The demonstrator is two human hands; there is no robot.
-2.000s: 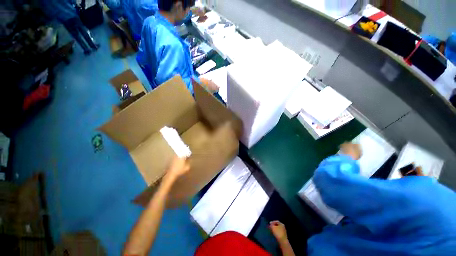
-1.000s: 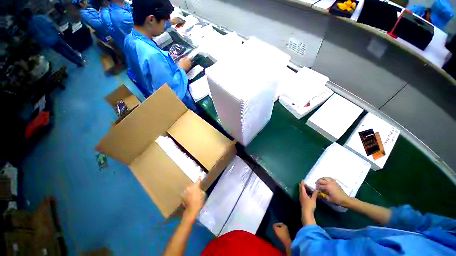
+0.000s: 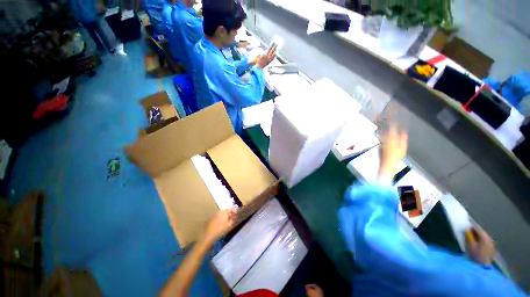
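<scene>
A large brown carton (image 3: 186,194) stands left of the bench. Two flaps lie folded inward and one long flap stands raised at the far side. White inserts with a jagged edge (image 3: 214,181) show in the gap between the folded flaps. My left hand (image 3: 221,223) is at the carton's near edge, by the end of this gap; whether its fingers grip the cardboard is unclear. My right hand (image 3: 314,290) is small, blurred and partly cut off at the bottom edge; its grip is unclear.
Two long white wrapped bundles (image 3: 261,243) lie beside the carton. A tall white stack (image 3: 302,130) stands on the green bench (image 3: 314,200). A person in blue (image 3: 383,243) reaches across at the right; another (image 3: 221,75) works beyond the carton.
Since the earliest frame, the carton's inner flaps have folded down over the inserts, and my left hand has moved from inside to its near edge. The neighbour's hands have moved apart.
</scene>
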